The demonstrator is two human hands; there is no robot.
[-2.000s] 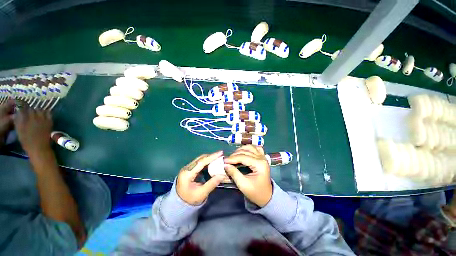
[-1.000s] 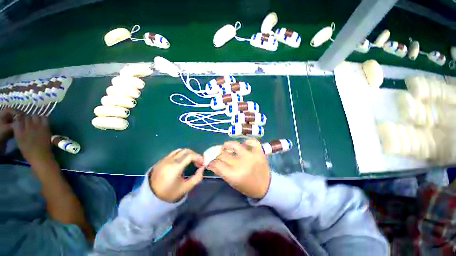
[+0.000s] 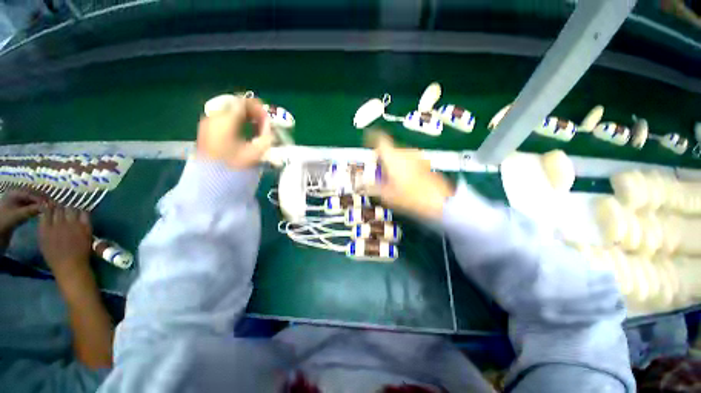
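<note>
Striped pieces with brown, white and blue bands (image 3: pixel 373 249) lie stacked in the middle of the green worktop, their pale cords (image 3: pixel 311 238) trailing left. A blurred cream oval piece (image 3: pixel 292 190) stands upright beside the stack's upper left. My left hand (image 3: pixel 237 138) is raised at the rail, fingers curled and blurred; I cannot tell whether it pinches a cord. My right hand (image 3: pixel 403 173) is blurred at the stack's upper right, fingertips by a striped piece (image 3: pixel 355 176); whether it grips this is unclear. My left sleeve covers the place of the cream row.
Joined pairs lie on the green belt (image 3: pixel 323 80) beyond the pale rail (image 3: pixel 450 160). A grey post (image 3: pixel 549 80) slants over the belt edge. Cream stock (image 3: pixel 642 222) lies at right. At far left are a neighbour's hands (image 3: pixel 65 234), striped stock (image 3: pixel 69 170) and a single striped piece (image 3: pixel 113 253).
My hands have parted from the cream piece near my body and reached forward, left hand to the rail, right hand to the stack. The single striped piece right of the stack no longer shows.
</note>
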